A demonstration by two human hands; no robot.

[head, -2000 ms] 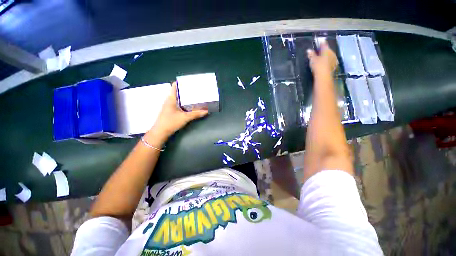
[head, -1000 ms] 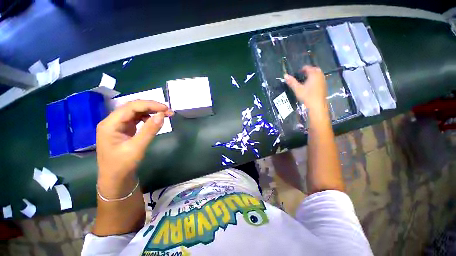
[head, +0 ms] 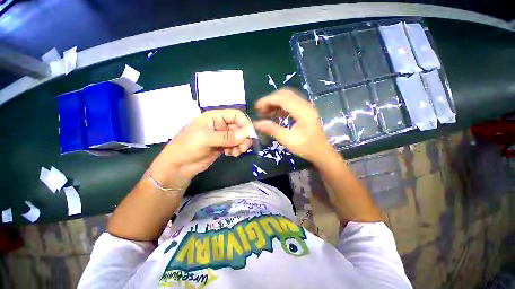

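Note:
My left hand (head: 212,141), bare with a thin bracelet, pinches a small white piece (head: 252,131) between thumb and fingers; most of the piece is hidden. My right hand (head: 296,125) is just right of it, slightly blurred, thumb and fingers apart, with nothing visible in it. The clear blister tray (head: 368,84) lies at the right, with bagged products (head: 419,104) in its right-hand pockets; the left pockets look empty. A white-topped carton (head: 221,89) stands behind my left hand. Blue cartons (head: 105,117) stand at the left, a white flap (head: 162,113) reaching right from them.
Blue and white scraps (head: 275,152) lie on the green bench (head: 124,186) in front of me, partly behind my hands. Loose white card pieces (head: 53,178) lie at the bench's left. A pale rail (head: 226,38) runs along the back. A red object (head: 494,132) is beyond the right edge.
My right hand has left the tray and moved left beside my left hand. My left hand has moved right and now shows a small white piece. The printed white card earlier in the tray is gone from there.

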